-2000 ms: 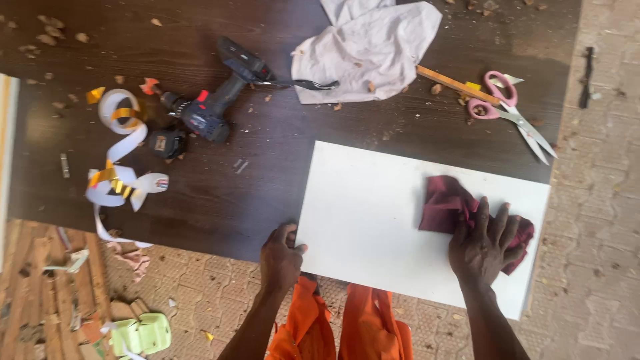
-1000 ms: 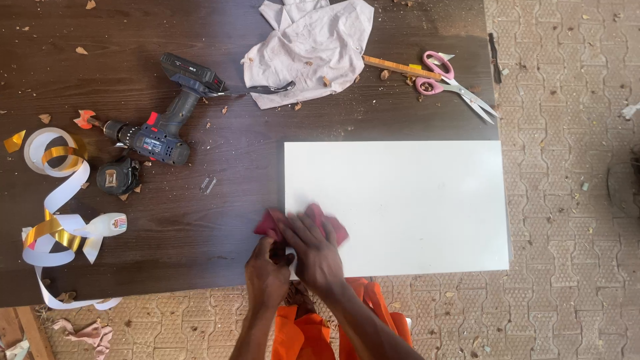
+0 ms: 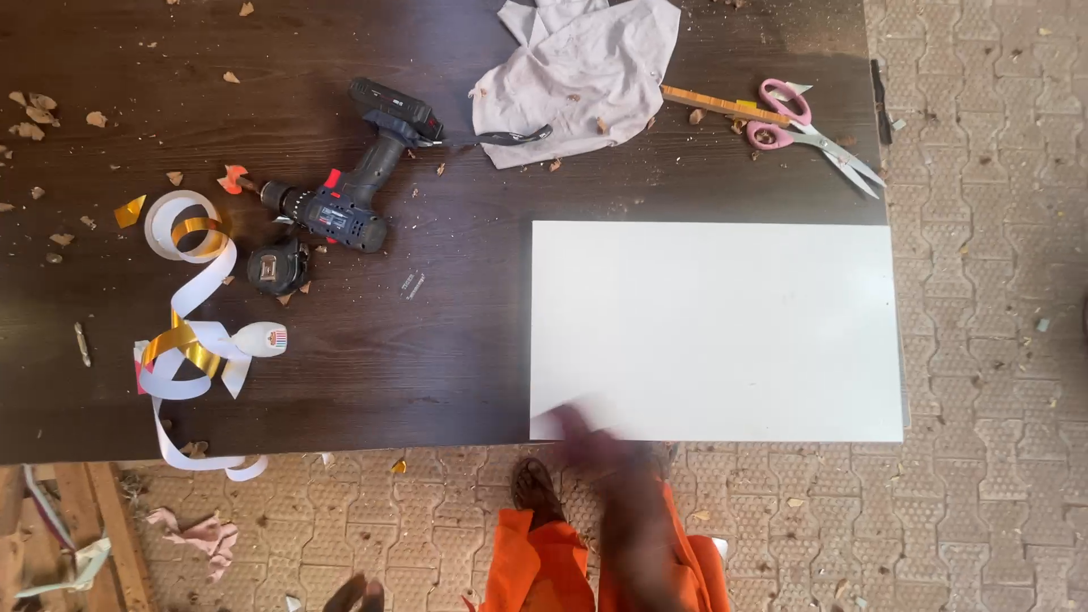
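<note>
A white rectangular board [image 3: 714,331] lies flat on the dark wood-grain table. My right hand [image 3: 625,480], badly blurred, is at the board's near left corner with a maroon cloth [image 3: 582,433] in it; the cloth overlaps the board's near edge. My left hand [image 3: 355,595] shows only as fingertips at the bottom edge of the view, over the paved floor and away from the board. Whether it holds anything is hidden.
On the table [image 3: 459,365] are a cordless drill [image 3: 348,187], a tape measure [image 3: 279,266], curled white and gold edging strip [image 3: 191,340], a pale cloth [image 3: 578,76] and pink-handled scissors [image 3: 807,132]. Wood pieces [image 3: 85,527] lie on the floor at lower left.
The maroon cloth has gone from the board's right part to its near left corner. My left hand, beside my right a second ago, has moved down and left, off the board.
</note>
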